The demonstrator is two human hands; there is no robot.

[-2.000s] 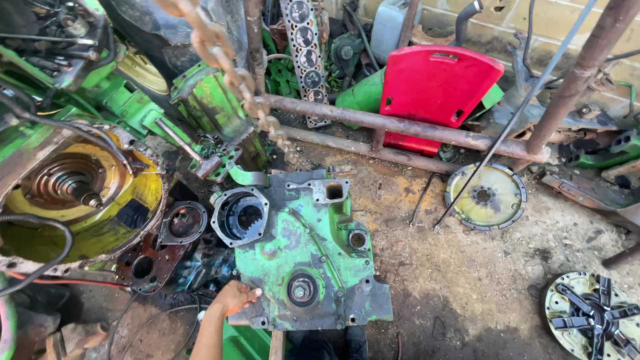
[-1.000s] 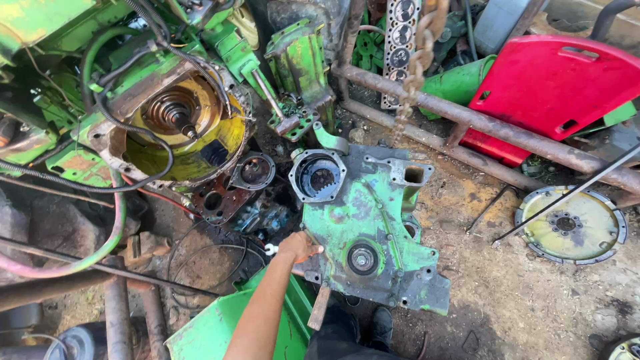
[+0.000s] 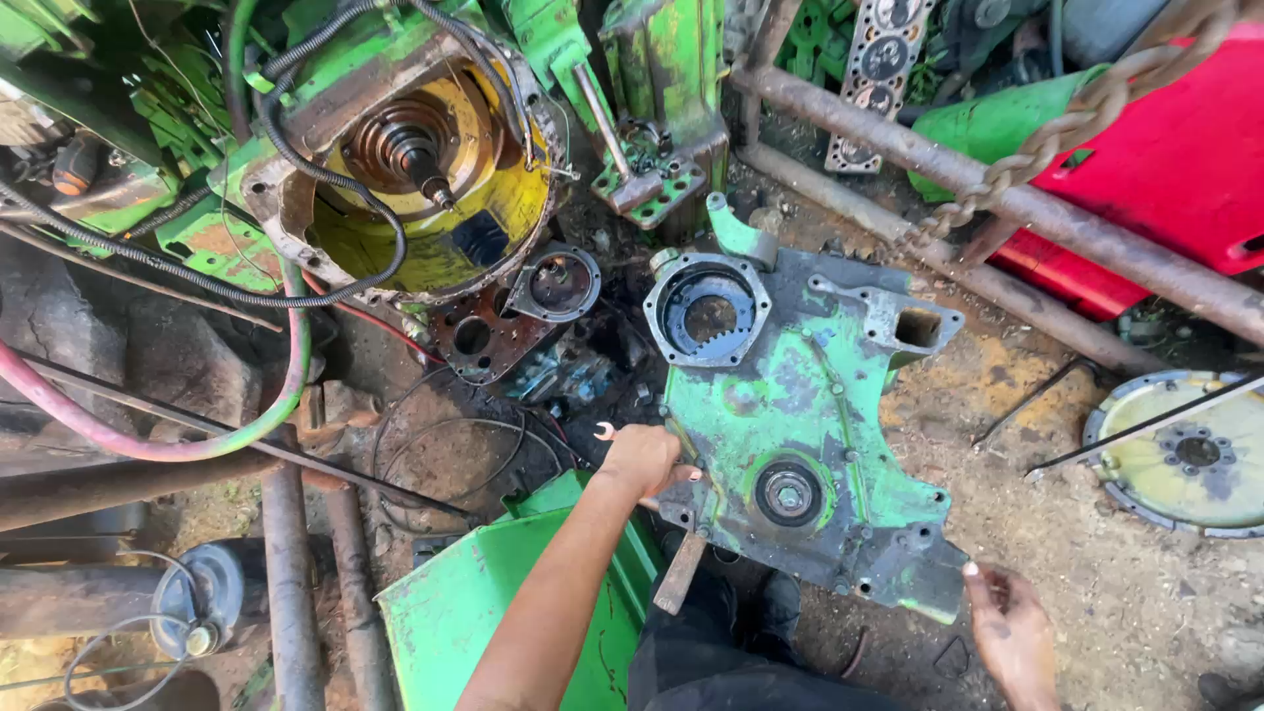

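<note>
A green-painted engine timing cover [image 3: 780, 425] stands in front of my legs, with a round hexagonal-flanged opening at its upper left and a dark pulley or seal hub [image 3: 789, 494] low on its face. My left hand [image 3: 642, 462] is closed around a wrench [image 3: 604, 432], whose open-end jaw shows beyond the fist, and rests at the cover's left edge. My right hand [image 3: 1007, 622] is beside the cover's lower right corner, fingers curled, the fingertips at or very near the edge; what it holds, if anything, is hidden. Below the left hand, a wooden piece [image 3: 681, 573] leans against the cover's lower edge.
An open yellow bell housing [image 3: 494, 232] with a shaft and hoses is at upper left. A rusty pipe frame [image 3: 928, 163] and a hanging chain [image 3: 1076, 133] cross the upper right, before a red panel [image 3: 1165, 148]. A green sheet-metal panel [image 3: 533, 592] lies below; a clutch disc-like plate [image 3: 1165, 444] lies right.
My right hand has come into view at the cover's lower right corner. My left hand stays at the cover's left edge. The view has shifted left.
</note>
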